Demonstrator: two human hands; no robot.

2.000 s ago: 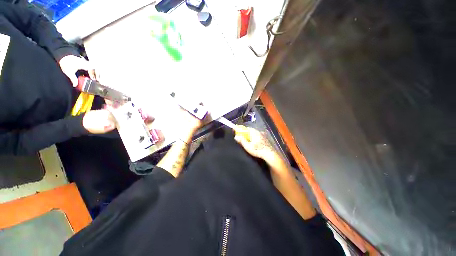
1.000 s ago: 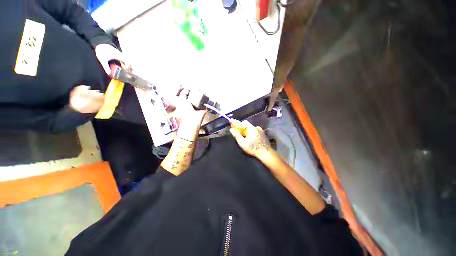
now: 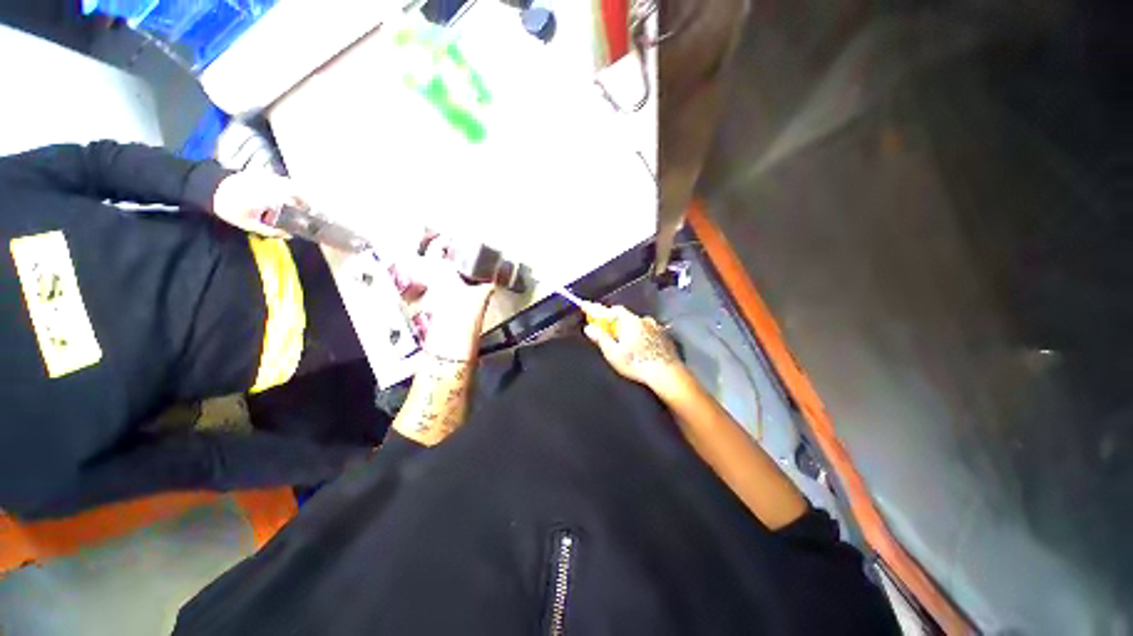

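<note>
My left hand (image 3: 452, 304) is over the table's near edge and holds a dark moulded bracket part (image 3: 493, 265) with block-like ends. The fingers are washed out by glare. My right hand (image 3: 634, 345) is shut on the yellow-orange handle of a trimming knife (image 3: 600, 316). Its thin pale blade points at the right end of the bracket part; whether it touches cannot be told. Pink film (image 3: 408, 283) lies on the table just left of my left hand.
A person in black (image 3: 149, 311) stands at the left, one hand on another bracket part (image 3: 317, 229). The white table (image 3: 547, 149) bears a green object (image 3: 454, 99). A dark machine door with an orange frame (image 3: 777, 354) rises at the right. A blue crate (image 3: 199, 25) is at top left.
Since two seconds ago, my left hand has raised the bracket part, its blocks now showing. My right hand still holds the knife. The other person's lower hand has dropped from the table.
</note>
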